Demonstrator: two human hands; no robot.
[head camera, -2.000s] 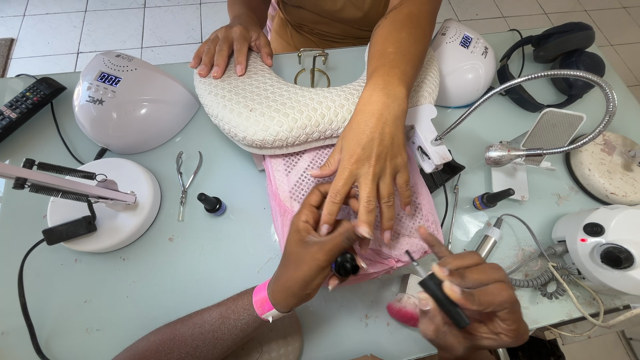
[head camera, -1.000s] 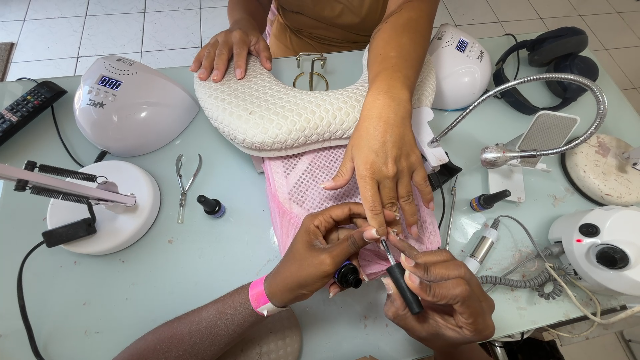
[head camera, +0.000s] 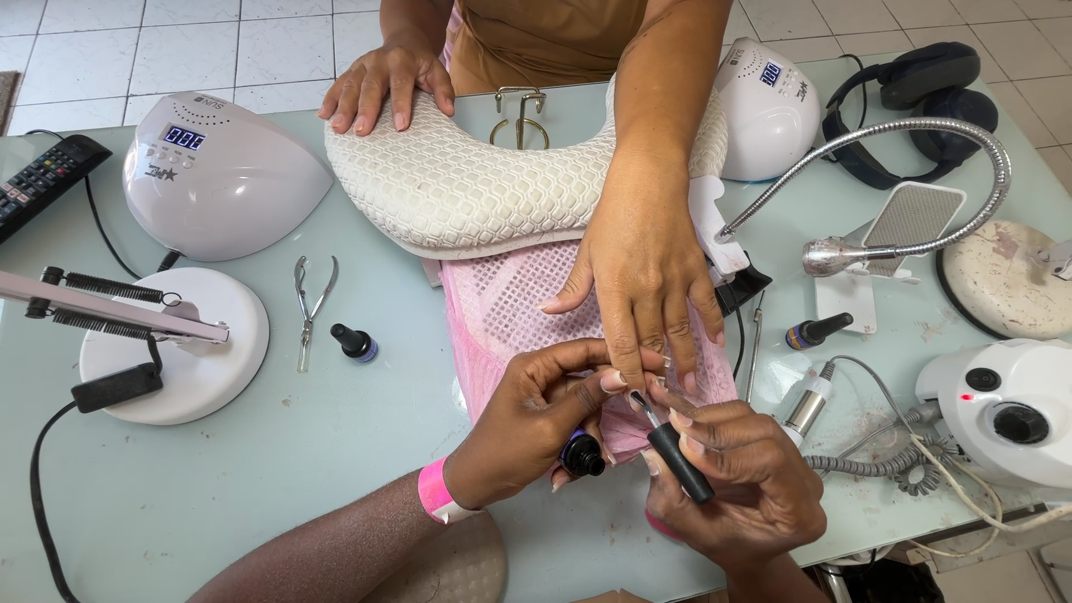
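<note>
My left hand (head camera: 536, 419), with a pink band at its wrist, holds an uncapped nail polish bottle (head camera: 582, 454) in its lower fingers. Its thumb and index finger pinch a fingertip of the other person's hand (head camera: 649, 251). Between the fingers of my right hand (head camera: 741, 477) is a black-handled polish brush (head camera: 680, 462), its tip at the nail of that fingertip. The other person's hand lies palm down over a pink perforated cloth (head camera: 519, 293), the forearm across a white textured armrest cushion (head camera: 469, 188). Their second hand (head camera: 389, 88) rests on the cushion's left end.
At left are a nail lamp (head camera: 222, 188), a remote control (head camera: 46, 180), a lamp base (head camera: 201, 368), cuticle nippers (head camera: 308, 314) and a closed bottle (head camera: 353, 343). At right are another nail lamp (head camera: 766, 117), headphones (head camera: 879, 167), a flexible metal arm (head camera: 946, 126), another bottle (head camera: 816, 331) and a nail drill unit (head camera: 997, 402).
My right hand has moved left with the brush, bringing its tip from beside the other person's fingers to a nail. My left hand now pinches that fingertip.
</note>
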